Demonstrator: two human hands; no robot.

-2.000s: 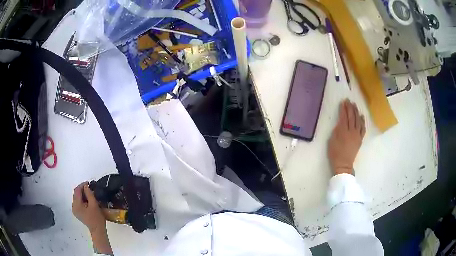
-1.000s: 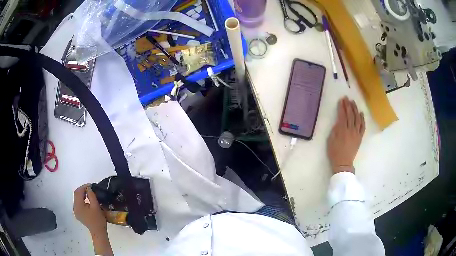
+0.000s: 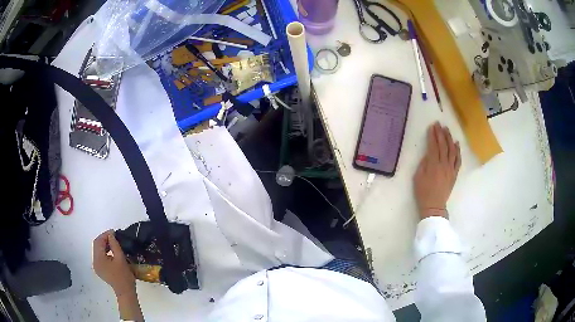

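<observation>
The steam iron (image 3: pixel 165 251), dark with a wooden handle part, sits at the lower left on the white cloth-covered pressing table (image 3: pixel 126 201). A thick black hose (image 3: pixel 123 129) arches to it from the left. My left hand (image 3: pixel 113 261) is closed at the iron's left end; its inner fingers are partly hidden. My right hand (image 3: pixel 437 173) lies flat and empty on the side table (image 3: pixel 403 251), fingers forward. A smartphone (image 3: pixel 383 126) with a lit pinkish screen and white cable lies left of it.
Dark cloth (image 3: pixel 34 144) with cream trim lies at the far left, beside red-handled snips (image 3: pixel 64 196) and the metal iron rest (image 3: pixel 93 119). A blue basket (image 3: pixel 211 112) of scraps, an upright pale tube (image 3: pixel 299 63), scissors (image 3: pixel 376 25), pens and a yellow-tan strip (image 3: pixel 463 88) are ahead.
The view shifts very slightly. The phone screen now shows lines of text more clearly than two seconds ago. Both hands and the iron stay in place.
</observation>
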